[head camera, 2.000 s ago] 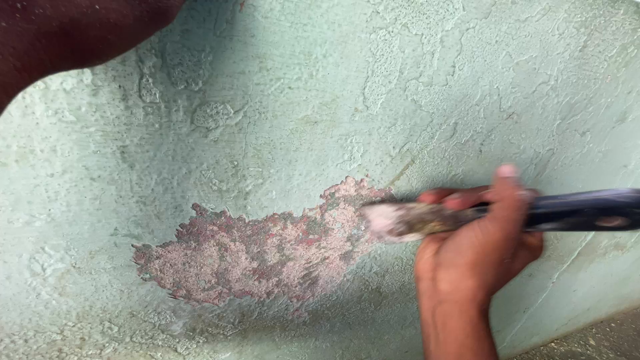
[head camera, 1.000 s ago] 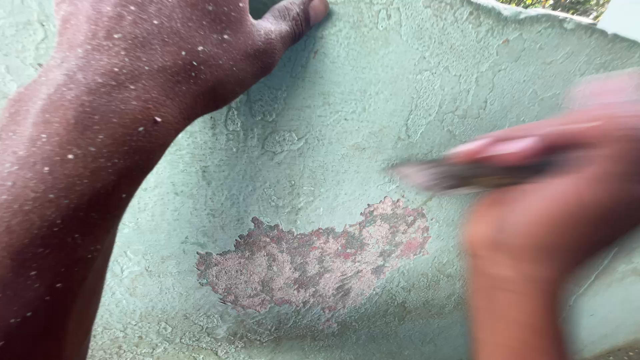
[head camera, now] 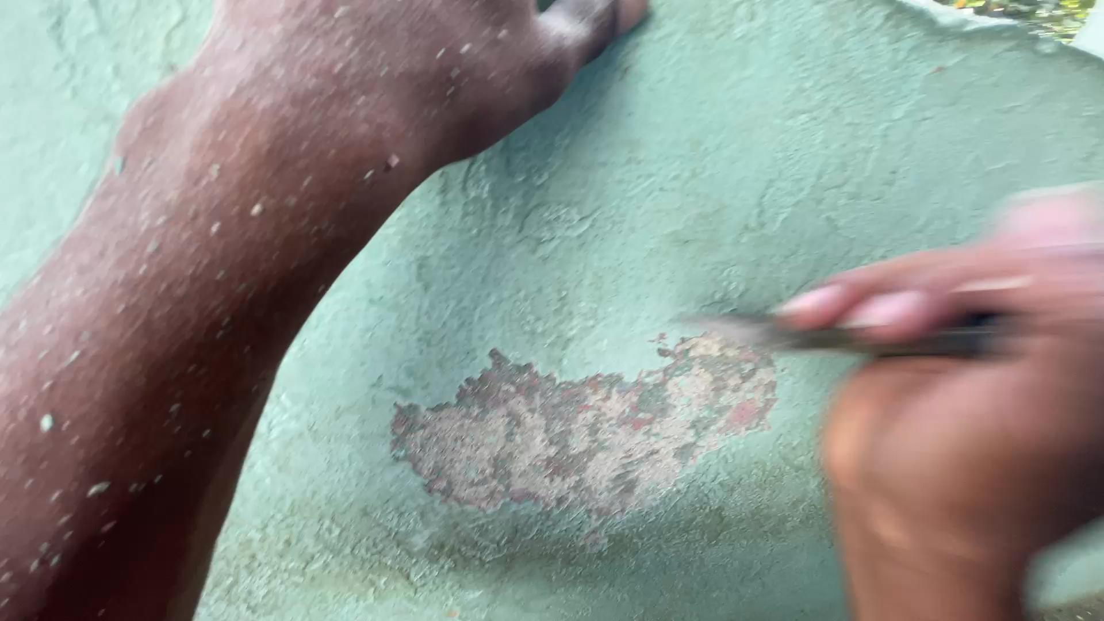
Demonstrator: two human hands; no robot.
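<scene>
My right hand, blurred by motion, is closed around a scraper with a dark handle. The scraper's blurred blade lies over the upper right edge of a bare, pinkish-grey patch in the green painted surface. At the upper left my left hand lies against that green surface with its thumb spread. Its fingers are cut off by the top of the view. Small pale flakes dot the left hand and forearm.
The green surface is rough, with peeling and raised paint. Its uneven top edge runs across the upper right corner, with foliage beyond it. Brownish staining marks the surface below the patch.
More of my left hand and forearm shows than two seconds ago, and the view has shifted. My right hand still holds the scraper, its blade now at the patch rather than above it as one second ago.
</scene>
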